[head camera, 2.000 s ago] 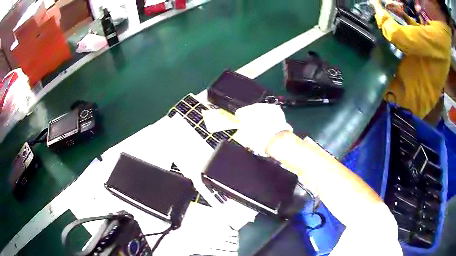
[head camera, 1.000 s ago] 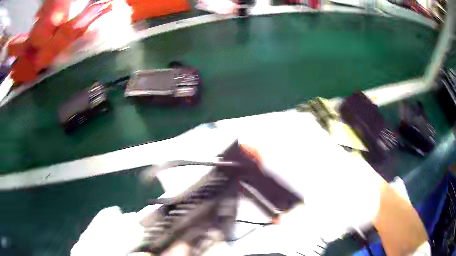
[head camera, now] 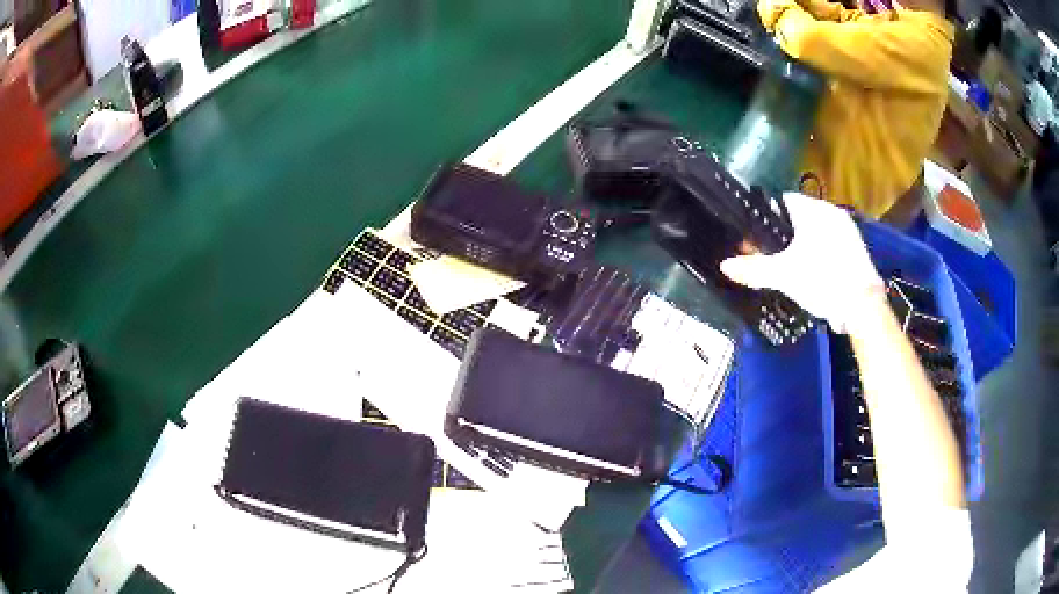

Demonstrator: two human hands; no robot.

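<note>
My right hand [head camera: 813,261], in a white glove with bare fingertips, holds a black video speaker [head camera: 726,221] above the bench's right side. Its keys show along one side. My left hand is not in view. Two black speakers lie in front of me on white paper, one at the left [head camera: 325,470] and one at the centre [head camera: 557,400], plain sides up. Another speaker [head camera: 499,221] with a round dial lies beyond them, beside the black and yellow sticker sheet [head camera: 389,279].
A blue crate [head camera: 966,348] with black speakers stands at the right, beside a blue surface [head camera: 755,464]. A person in yellow [head camera: 871,81] is beyond. One device [head camera: 47,406] lies far left on the green bench [head camera: 290,139].
The view swung left, then back right. The speaker at the near left, blurred in my grasp one second ago, is gone from there. My right hand now holds a speaker near the crate.
</note>
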